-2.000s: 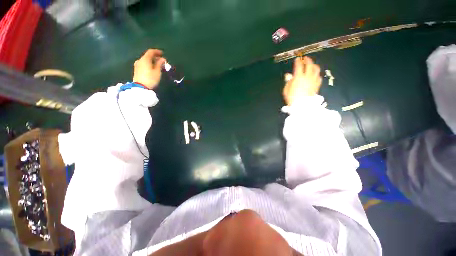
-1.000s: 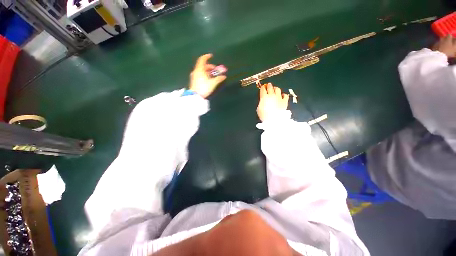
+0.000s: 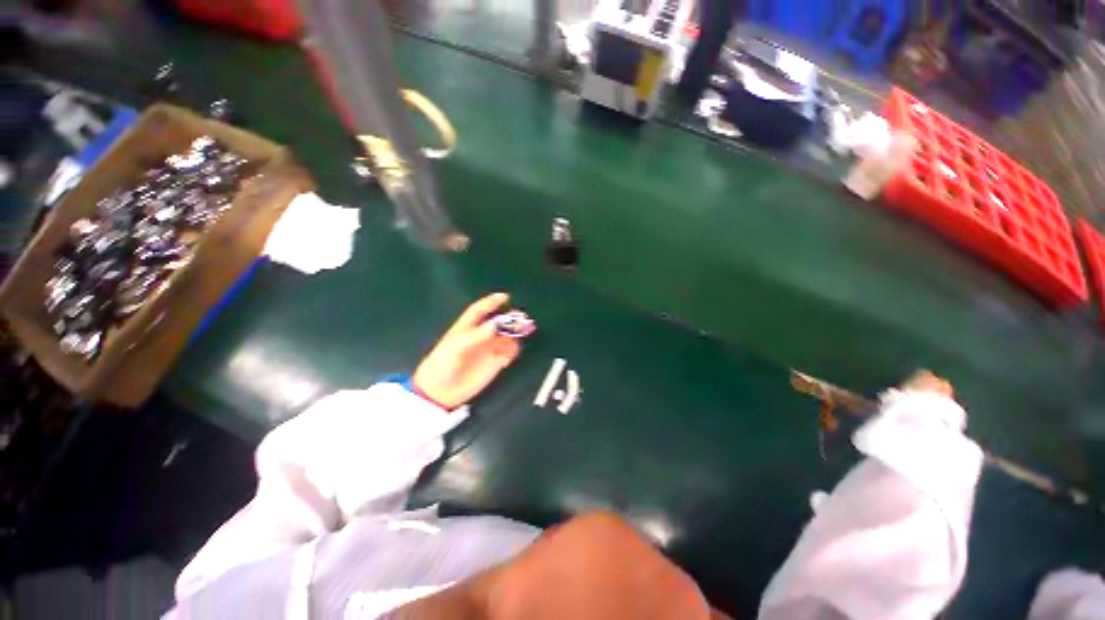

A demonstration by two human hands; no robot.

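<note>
My left hand (image 3: 470,355) is over the green bench and holds a small shiny module with a pinkish face (image 3: 514,323) between thumb and fingers. My right hand (image 3: 931,385) is at the tape strip (image 3: 1018,470) on the right, mostly hidden by its white sleeve; its fingers are too small and blurred to read. A thin orange-brown flex piece (image 3: 829,414) lies by the strip's left end. Short white strips (image 3: 551,383) lie on the bench just right of my left hand. A small dark device unit (image 3: 562,247) with a shiny end lies farther back.
An open carton of shiny housings (image 3: 261,230) is at the left, with a crumpled white wipe (image 3: 313,234) beside it. A metal post (image 3: 410,182) passes a pale tape loop (image 3: 434,124). A white-black instrument (image 3: 624,63) and red compartment trays (image 3: 984,200) stand at the far side.
The view has swung left, showing more of the carton. My left hand, empty two seconds ago or holding something unclear, now holds the pinkish module. My right hand has moved farther along the strip.
</note>
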